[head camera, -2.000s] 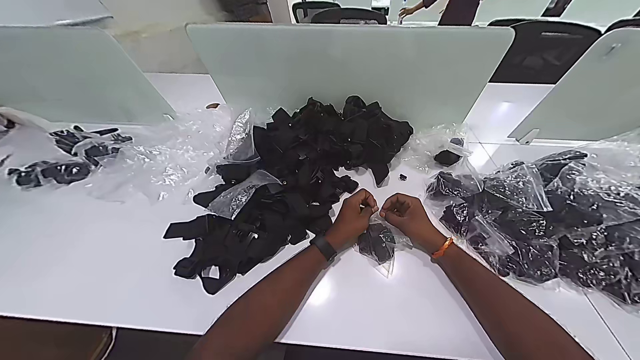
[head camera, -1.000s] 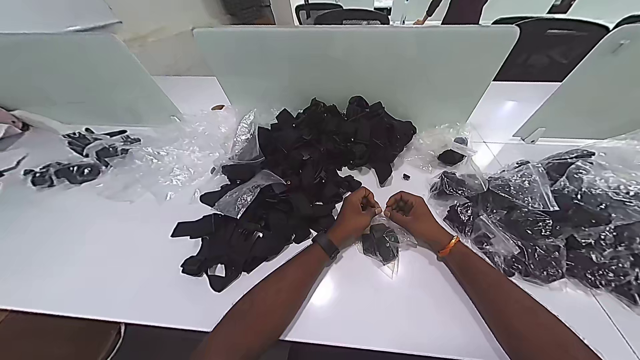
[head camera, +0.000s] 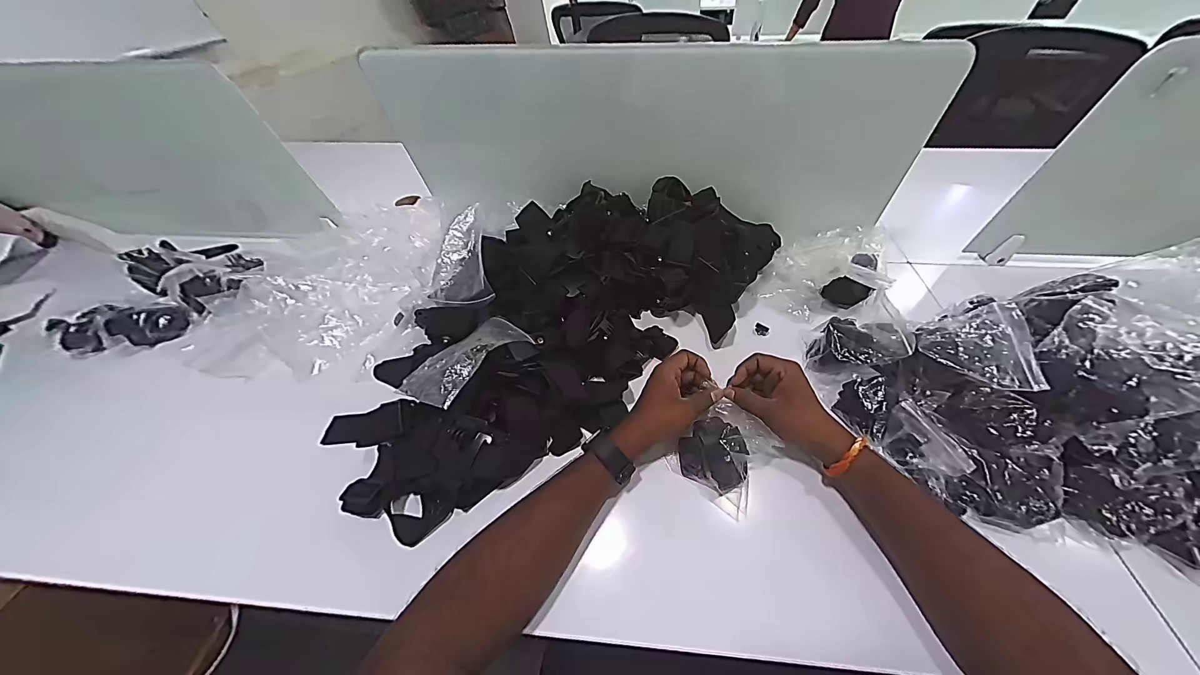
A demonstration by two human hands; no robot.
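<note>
Between my hands hangs a small clear plastic bag (head camera: 714,459) with folded black fabric inside, its lower corner over the white table. My left hand (head camera: 677,389) pinches the bag's top edge between thumb and fingers. On the same edge, close beside it, my right hand (head camera: 776,398) pinches with thumb and forefinger; the fingertips nearly touch. A big loose heap of black fabric pieces (head camera: 600,272) lies left of and beyond my left hand, with a clear bag (head camera: 464,361) on it. Many filled clear bags (head camera: 1012,412) are piled to the right of my right hand.
Crumpled clear plastic (head camera: 328,300) and more bagged black items (head camera: 122,326) lie on the left. A frosted divider (head camera: 666,112) stands behind the heap. Another clear bag (head camera: 848,286) with black fabric sits at the back right, near a small black scrap (head camera: 761,329). A person (head camera: 858,19) is in the background.
</note>
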